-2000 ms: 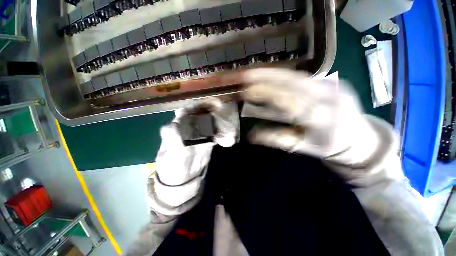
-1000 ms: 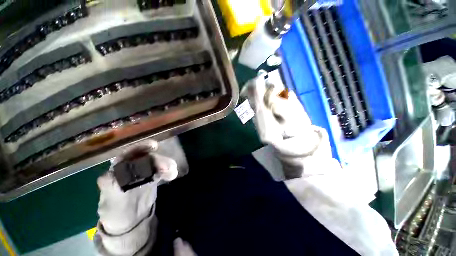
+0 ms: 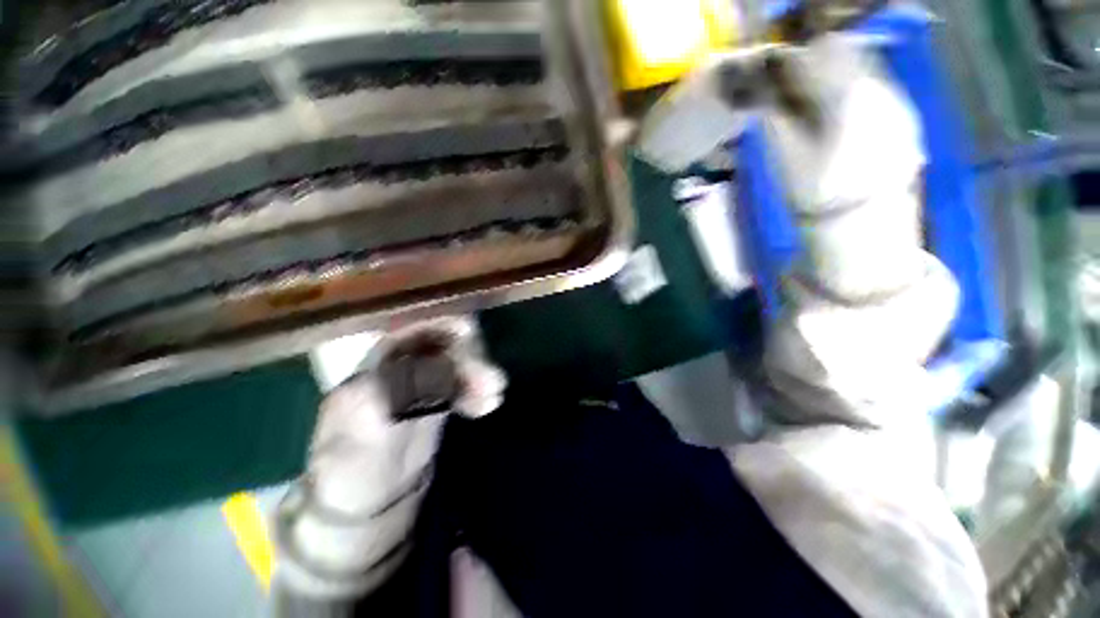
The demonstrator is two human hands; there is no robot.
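My gloved left hand [image 3: 374, 423] holds a dark block-shaped part [image 3: 419, 377] between thumb and fingers, just below the tray's front edge. A pale wipe or paper [image 3: 344, 357] shows beside the fingers. My gloved right hand [image 3: 832, 109] is blurred, raised at the upper right over the blue bin, by the dark top of a white bottle [image 3: 694, 118]. Whether its fingers hold anything cannot be told.
The steel tray [image 3: 614, 229] with rows of grey blocks [image 3: 398, 163] fills the upper left. A yellow container [image 3: 663, 39] stands behind the bottle. The blue bin [image 3: 959, 205] is at the right. A small white label [image 3: 641, 274] lies on the green mat [image 3: 543, 344].
My right hand has moved from the tray's front edge to the upper right, now beside the bottle top. My left hand still holds the block. The view has turned right.
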